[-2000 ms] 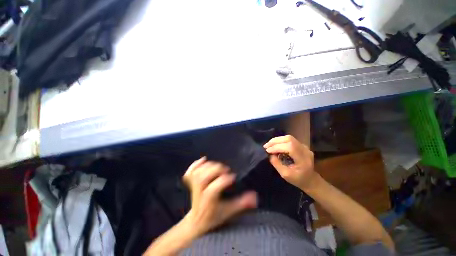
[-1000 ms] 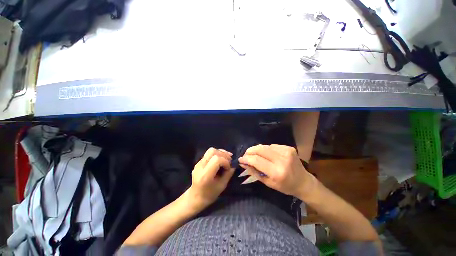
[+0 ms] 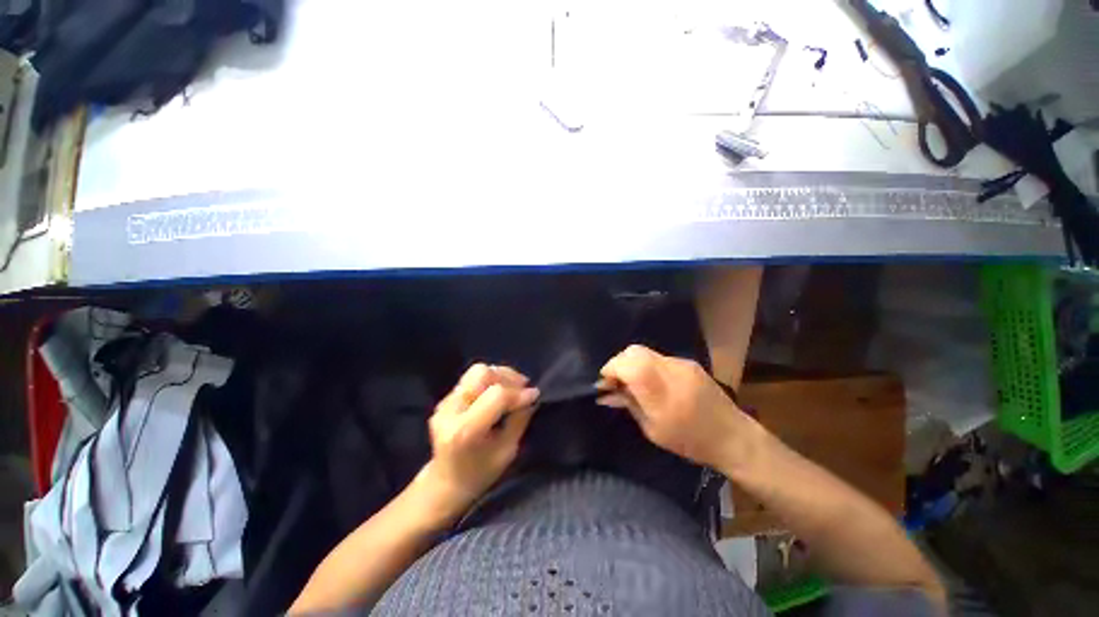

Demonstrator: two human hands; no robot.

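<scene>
A black garment piece point(image 3: 566, 365) lies over the lap below the table edge, its outline hard to tell against the dark background. My left hand point(image 3: 480, 422) pinches its edge between thumb and fingers. My right hand point(image 3: 657, 398) pinches the same edge a little to the right, and a short length of cloth is stretched between the two hands. No snips blades show in the right hand now; whether it still holds them is hidden.
The white table point(image 3: 398, 133) has a grey ruler edge. Black-handled shears point(image 3: 946, 115), black cords point(image 3: 1039, 151) and a small metal arm point(image 3: 739, 147) lie on it. Dark cloth point(image 3: 145, 54) is at upper left, grey cloth point(image 3: 151, 446) below left, a green basket point(image 3: 1024, 362) at right.
My hands have moved apart from close together, left hand leftward, with the edge now stretched between them. The snips blades that showed under my right hand are out of sight.
</scene>
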